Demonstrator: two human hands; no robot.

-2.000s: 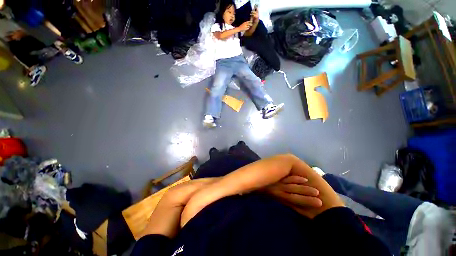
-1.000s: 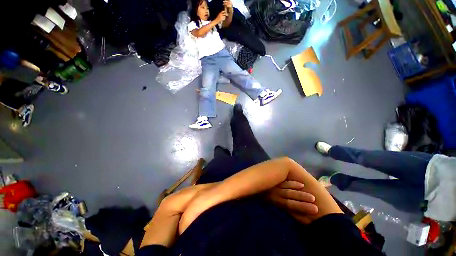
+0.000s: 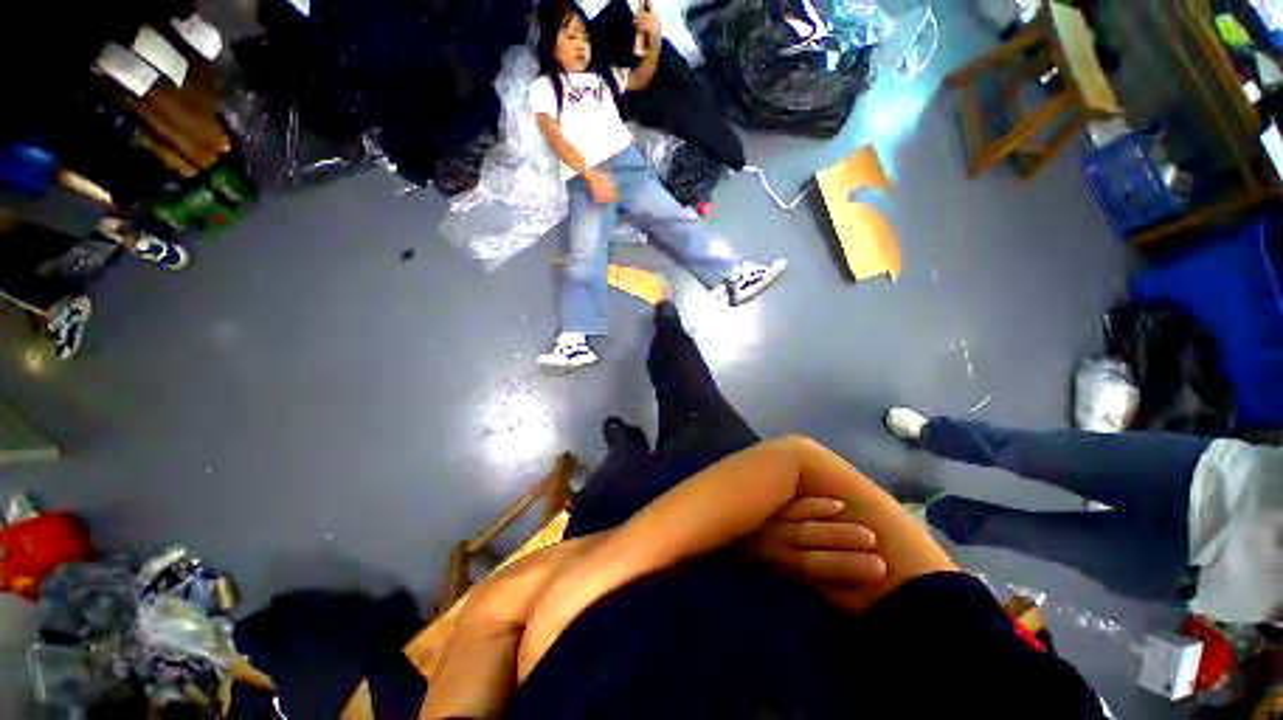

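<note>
My arms are crossed in front of my dark top. My left hand (image 3: 823,542) shows below my right forearm, resting at the crook of my right arm, fingers slightly apart and nothing seen in it. My right hand is hidden behind my left arm. A wooden bench or stool (image 3: 528,535) stands beside my legs, partly covered by my arm. A flat notched cardboard piece (image 3: 851,225) and a smaller brown piece (image 3: 636,283) lie on the grey floor.
A child (image 3: 598,155) sits against dark bags and clear plastic, legs out. Another person's legs (image 3: 1069,464) are at right. A black bag (image 3: 788,71), wooden stool (image 3: 1034,92), blue crate (image 3: 1130,183) and dark cloth (image 3: 331,647) surround the floor.
The view has shifted, bringing the person at right further into view than at first. The child has lowered one hand to the lap and keeps the other raised. My arms stay crossed.
</note>
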